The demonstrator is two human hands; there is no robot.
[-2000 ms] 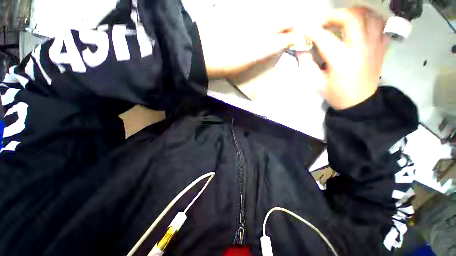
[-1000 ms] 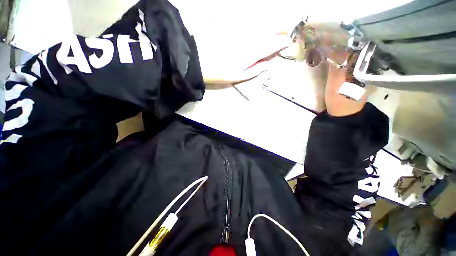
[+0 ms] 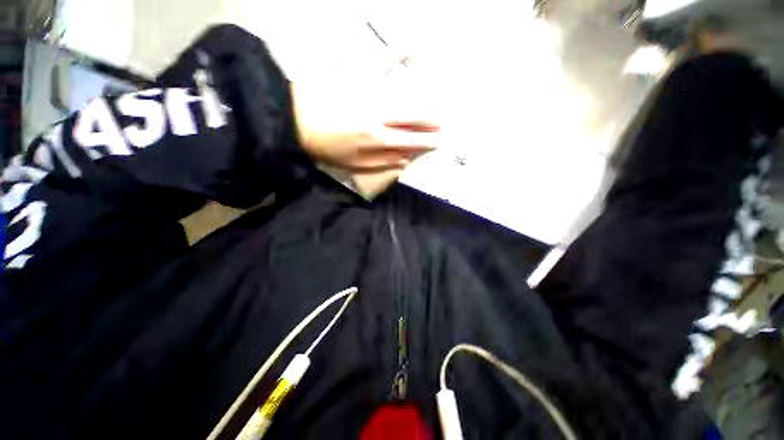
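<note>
My left hand [image 3: 365, 148] is bare and lies low over the glossy white table [image 3: 503, 185], its fingers pointing right and washed out by glare. A corner of a tan fabric piece [image 3: 376, 182] shows just below the fingers at the table's front edge. Whether the fingers grip it cannot be told. My right arm reaches to the upper right. Only a small blurred bit of my right hand [image 3: 709, 39] shows past the cuff, and its fingers cannot be made out.
A white round knob [image 3: 646, 60] is beside the right sleeve. Blurred dark machine parts [image 3: 675, 30] are at the upper right. A small thin dark item [image 3: 377, 34] lies on the table at the top. The table's dark front edge runs down to the right.
My right hand has left the needle area and moved up and right. My left hand has drawn back toward the table's front edge. The view has shifted, and the needle area no longer shows clearly.
</note>
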